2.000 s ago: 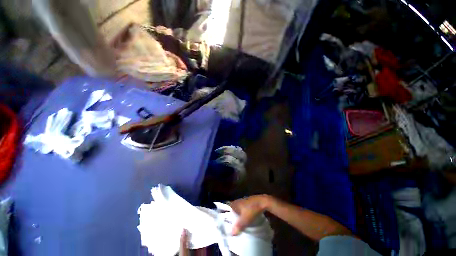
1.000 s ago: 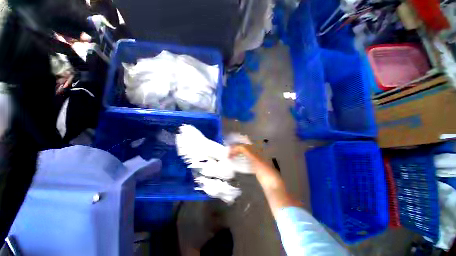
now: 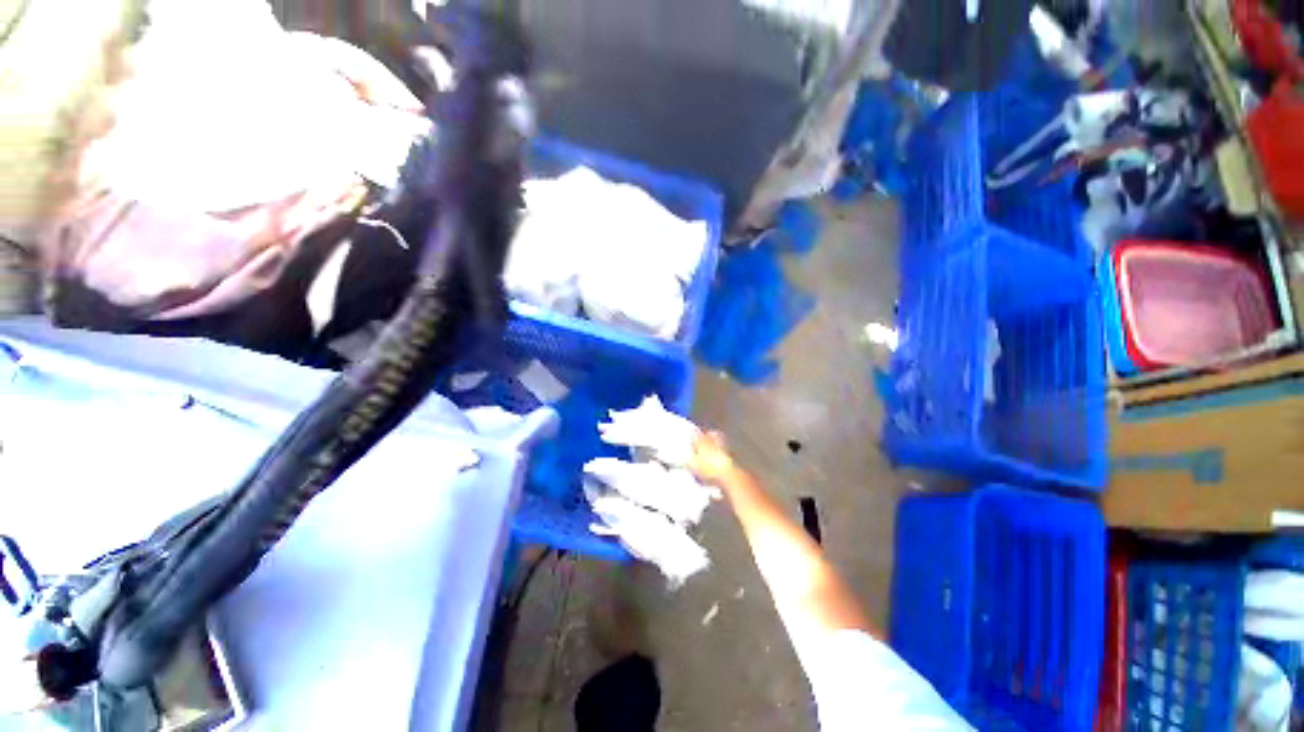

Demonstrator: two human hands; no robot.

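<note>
My right hand (image 3: 711, 458) reaches in from the bottom right and is closed on a white cut-piece bundle (image 3: 646, 501). The bundle fans out in several jagged layers to the left of the fingers. It is over the right end of a blue crate (image 3: 579, 536) on the floor; I cannot tell if it touches the crate. A few white pieces lie in that crate. My left hand is not in view.
A crate (image 3: 711, 272) behind holds white cloth. The pressing table (image 3: 386, 572) is at left, with the iron (image 3: 193, 672) cut off below and its dark hose (image 3: 351, 415) crossing the view. Blue crates (image 3: 951, 601) and a cardboard box (image 3: 1201, 458) stand right.
The view has swung from the table to the floor crates. My right hand has carried the bundle away from the table. The hose and iron have come into view at left since one second ago.
</note>
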